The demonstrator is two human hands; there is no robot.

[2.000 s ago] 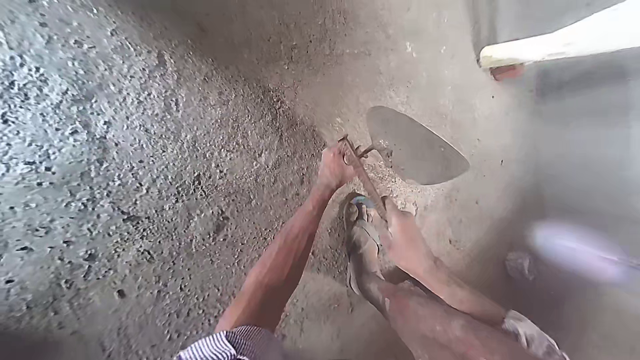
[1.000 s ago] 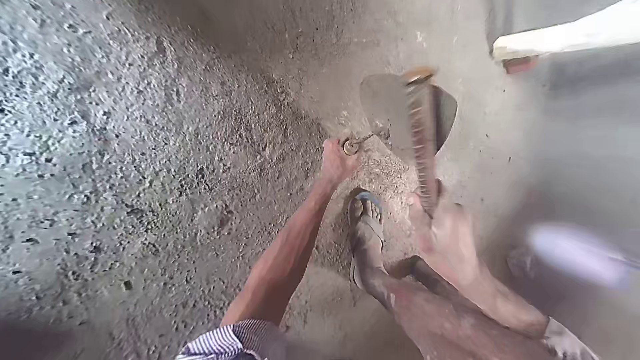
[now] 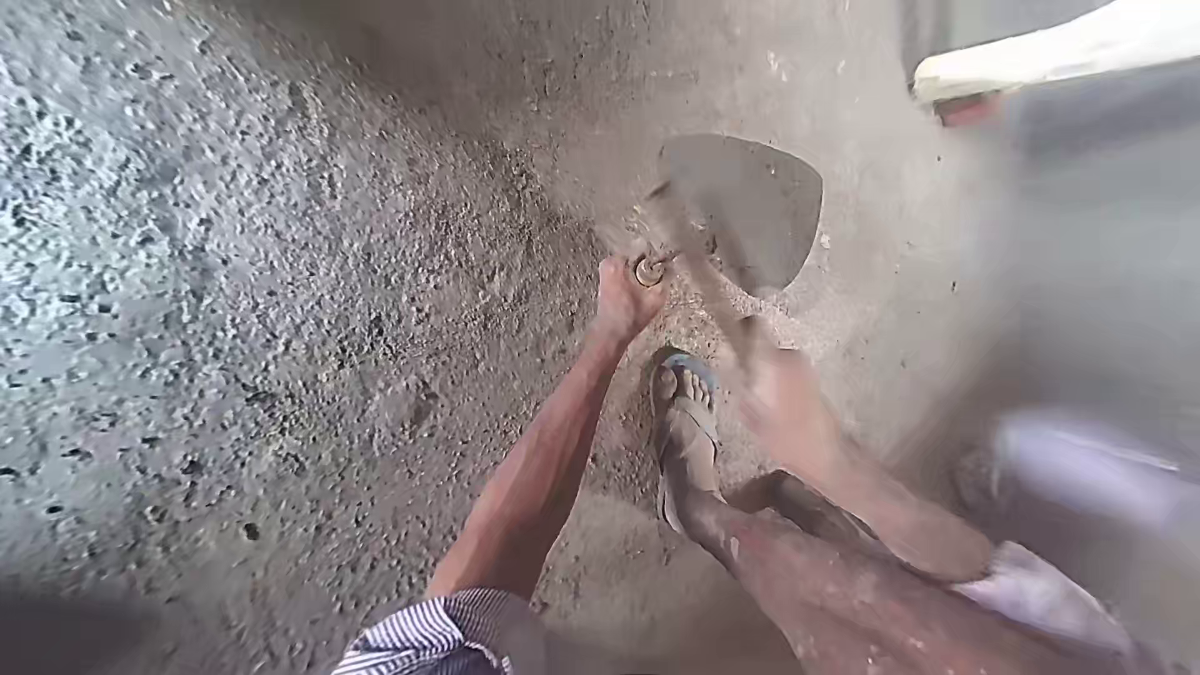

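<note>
My left hand (image 3: 630, 295) is closed around the upright handle of a trowel, its round end (image 3: 649, 271) showing at the top of the fist. The broad grey metal blade (image 3: 764, 211) of the trowel lies up and right of that hand. My right hand (image 3: 787, 403), blurred by motion, grips a long, narrow brown tool (image 3: 698, 262) whose far end is over the near-left part of the blade. What kind of tool it is cannot be made out.
A rough, pitted grey cement surface (image 3: 281, 309) fills the left side. My sandalled foot (image 3: 689, 431) stands below the hands beside crumbly debris. At upper right is a pale bar (image 3: 1050, 56) with a reddish piece (image 3: 970, 111) under its end. A blurred whitish thing (image 3: 1087, 469) is at right.
Two seconds ago both hands were by a stick-like piece near the trowel. One second ago my right hand held the brown tool raised over the blade; its far end has since swung left.
</note>
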